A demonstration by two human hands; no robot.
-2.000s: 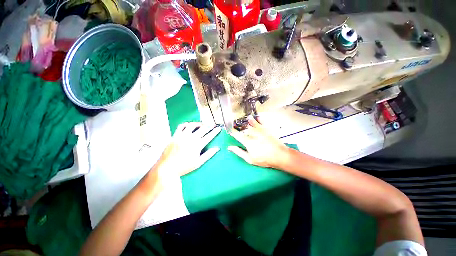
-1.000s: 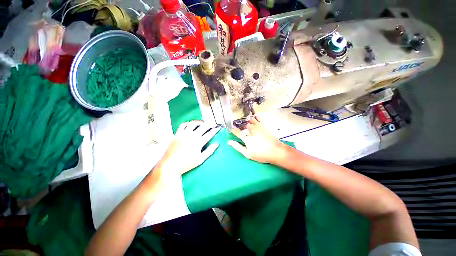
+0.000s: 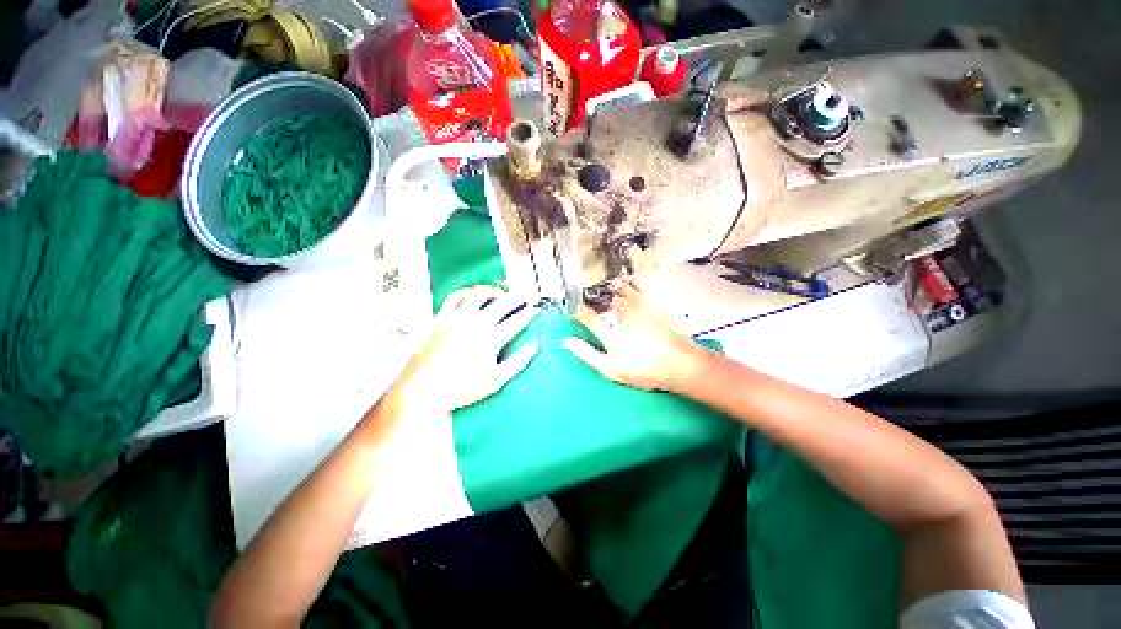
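A green cloth panel [image 3: 578, 424] lies on the white table and hangs over its front edge onto the lap. Part of it also shows behind my left hand, beside the machine head. The cream sewing machine [image 3: 664, 178] stands above it; its presser foot and needle area [image 3: 563, 302] is small and partly hidden. My left hand [image 3: 471, 350] lies on the cloth left of the needle, fingers spread. My right hand [image 3: 633, 342] rests on the cloth just right of the needle, its fingertips by the presser foot; whether they pinch the cloth is unclear.
A metal bowl [image 3: 280, 172] with green strips stands at the left. A green heap [image 3: 92, 320] lies beyond it. Red bottles [image 3: 457, 80] stand behind the machine. Snips [image 3: 777, 280] lie on the bed at right. A white lamp arm [image 3: 396, 203] stands between bowl and needle.
The camera view has shifted slightly, so the bowl and bottles sit a little further right. Both hands stay beside the needle. The green cloth's front edge has shifted slightly.
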